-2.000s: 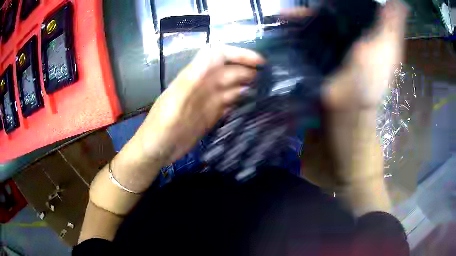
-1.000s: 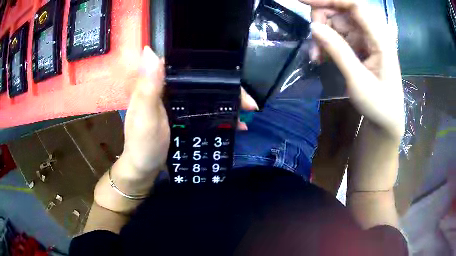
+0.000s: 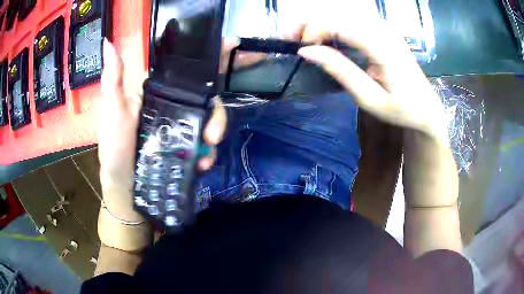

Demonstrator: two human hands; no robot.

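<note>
An opened black flip phone (image 3: 172,120) lies tilted in my left hand (image 3: 120,126), keypad half toward me and glossy screen half away. My left thumb is on its left edge and my fingertips show at its right edge, by a small teal patch. My right hand (image 3: 379,74) pinches the top right corner of a black-framed lens panel (image 3: 261,72) with a see-through window. The panel is just right of the phone's screen half, above my lap. Whether panel and phone touch is unclear.
A red foam tray (image 3: 86,115) with rows of closed phones (image 3: 49,63) is at the left. Bright film sheets (image 3: 339,14) lie on the green bench mat (image 3: 471,34). Crumpled clear film (image 3: 462,120) is at the right, over brown cardboard.
The phone has moved left and tilted, its screen half now showing reflections. The panel has moved left and turned more level in my right hand. My right hand has come lower.
</note>
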